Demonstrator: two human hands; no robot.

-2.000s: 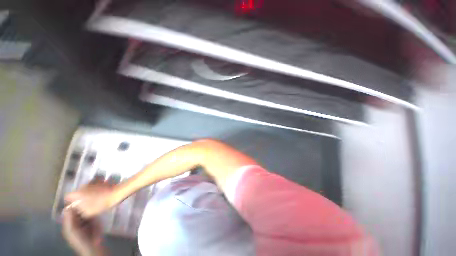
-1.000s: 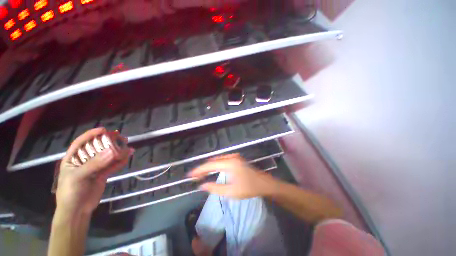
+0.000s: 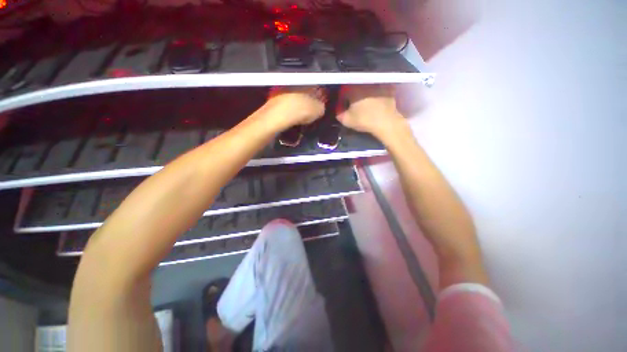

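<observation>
Two dark square watch bodies with bright metallic rims, a left one (image 3: 290,136) and a right one (image 3: 329,139), lie near the front edge of the second shelf (image 3: 148,171). My left hand (image 3: 297,110) is just behind the left one, fingers curled and pointing inward, partly under the upper shelf's edge. My right hand (image 3: 371,111) is to its right, fingers bent towards the left hand. Something dark shows between the hands, too blurred to name. Fingertips and anything they hold are hidden or blurred.
The upper shelf's white front edge (image 3: 206,80) runs just above both hands; dark watch-like pieces (image 3: 187,58) lie on that shelf. Lower shelves (image 3: 275,202) are below. A pale wall (image 3: 536,172) is at right. A white tray (image 3: 51,337) shows at bottom left.
My left hand, which held a stack of watch bodies, has moved right and into the second shelf; the stack is no longer visible. My right hand has moved up and right into that shelf.
</observation>
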